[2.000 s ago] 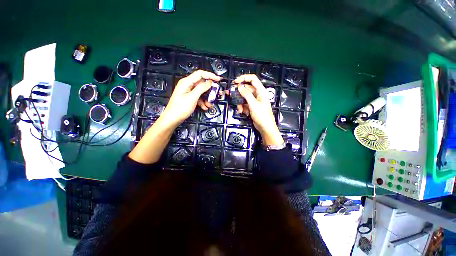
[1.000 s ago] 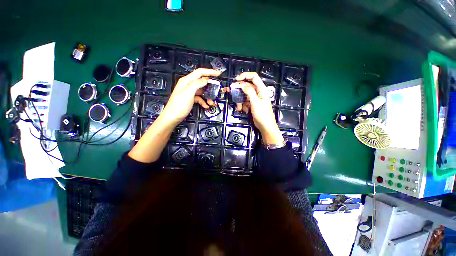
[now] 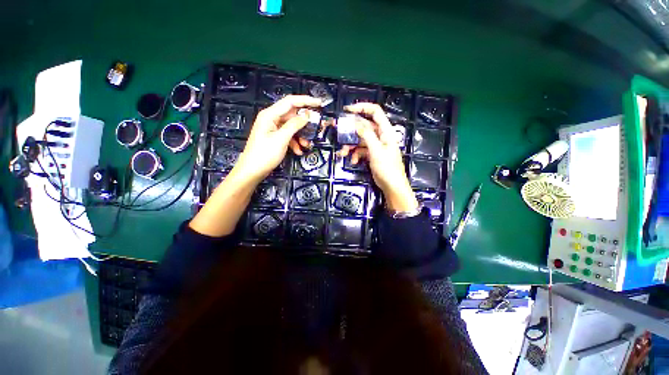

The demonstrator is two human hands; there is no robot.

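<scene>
My left hand (image 3: 276,133) holds a smartwatch unit (image 3: 310,124) between thumb and fingers, over the middle of the tray. My right hand (image 3: 375,143) holds another smartwatch unit (image 3: 348,130) beside it; its face looks pale with glare. The two units are a small gap apart. The black blister tray (image 3: 347,232) lies flat below, with smartwatch units in many pockets, such as this one (image 3: 306,195). Some pockets at the right and bottom hold no unit. My hands hide part of the tray's middle.
Several round watch cases (image 3: 176,137) lie left of the tray near cables and a multi-port charger (image 3: 86,155). A small square part (image 3: 117,74) is upper left, a lit watch (image 3: 271,7) at the top edge. Right are a silver stick (image 3: 466,215), a fan (image 3: 548,196) and a control box (image 3: 591,176).
Both hands stay over the tray while the units tilt in the fingers, so the glare on their faces changes. The lit watch appears further right at the top edge.
</scene>
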